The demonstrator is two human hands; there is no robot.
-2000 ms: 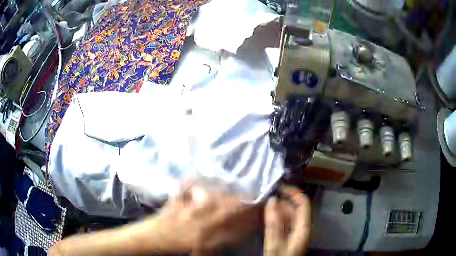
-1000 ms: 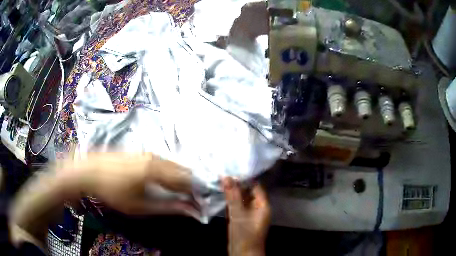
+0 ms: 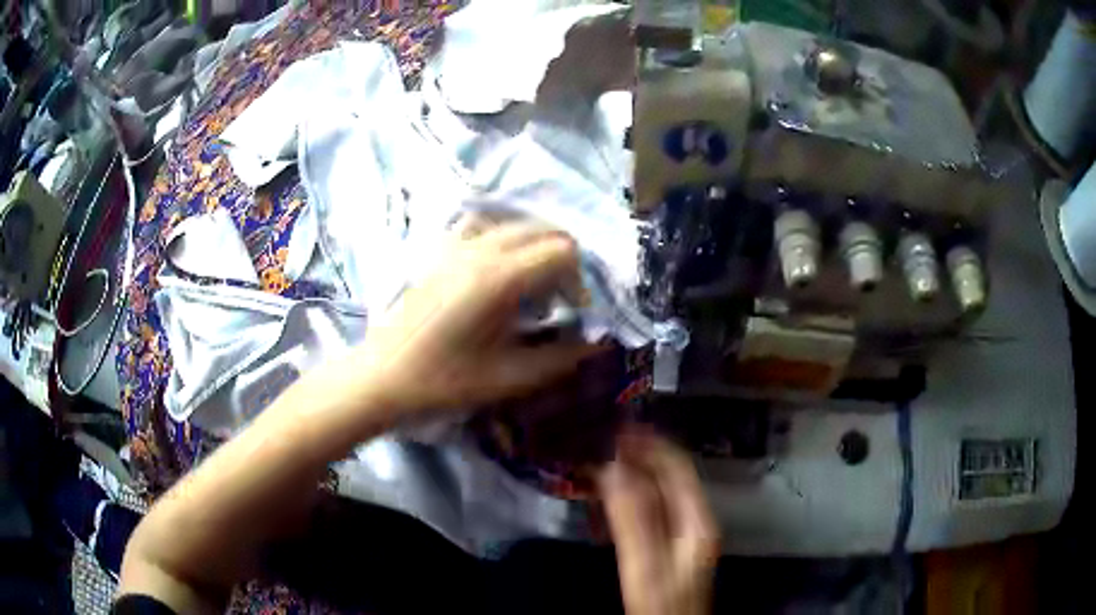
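The pale garment (image 3: 349,168) lies bunched left of the overlock machine (image 3: 691,132), with seam lines showing. Its edge runs to the dark needle area (image 3: 691,258), where a small white end sticks out. My left hand (image 3: 487,318) is over the garment just left of the needle area, fingers bent, with pale cloth at the fingertips. A dark batik piece (image 3: 559,421) shows between my hands. My right hand (image 3: 661,511) is blurred, low in front of the machine, its fingertips at the batik piece's edge; its grip is unclear.
A batik pile (image 3: 144,396) lies under and left of the garment. A torn-edged white sheet (image 3: 493,54) is behind. Tension knobs (image 3: 861,256) stand on the machine front, and thread cones (image 3: 1070,90) are at far right. An orange-brown board (image 3: 980,583) shows at lower right.
My left hand has moved up and right from the garment's front edge towards the needle area. My right hand has shifted slightly right and down. The dark batik piece now shows between them.
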